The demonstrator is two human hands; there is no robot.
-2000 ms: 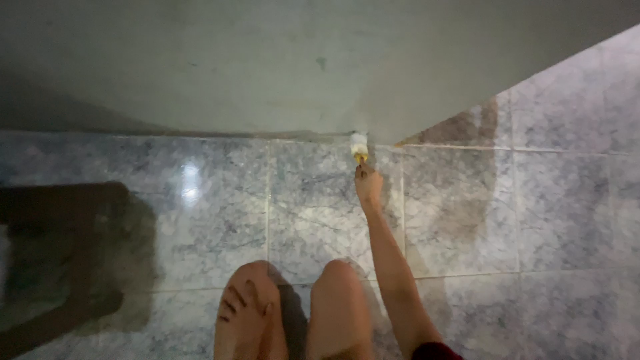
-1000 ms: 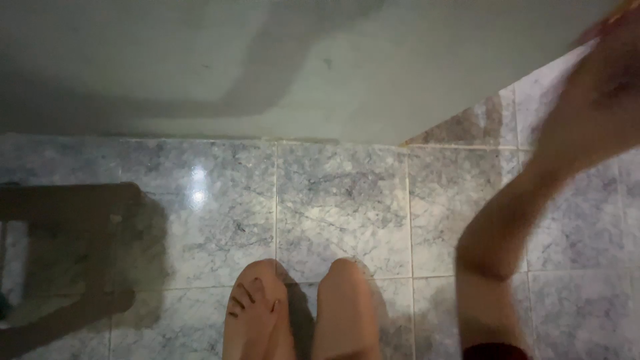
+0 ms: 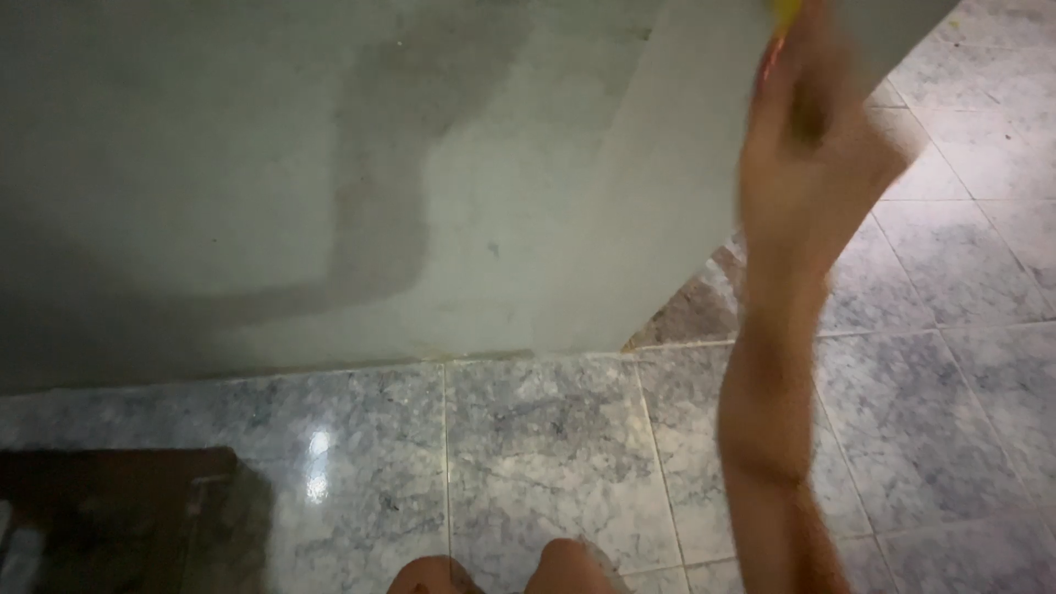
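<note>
My right hand (image 3: 813, 140) is raised at the upper right, blurred, in front of the grey-green wall (image 3: 528, 190) near its right edge. Its fingers are closed around something of which only a yellow part (image 3: 785, 15) shows at the top edge of the view; the rest lies hidden or out of view. Whether the tool touches the wall cannot be told. My left hand is out of view. A shadow falls across the wall's upper middle.
Marbled floor tiles (image 3: 544, 462) meet the wall's foot. A dark piece of furniture (image 3: 107, 495) stands at the lower left. My knees (image 3: 569, 565) show at the bottom edge. Past the wall's right edge the tiled floor continues.
Two seconds ago my right hand held a brush-like tool with a white end and a yellow part at the wall's foot. It moved to the far right, and is now up before the wall.
</note>
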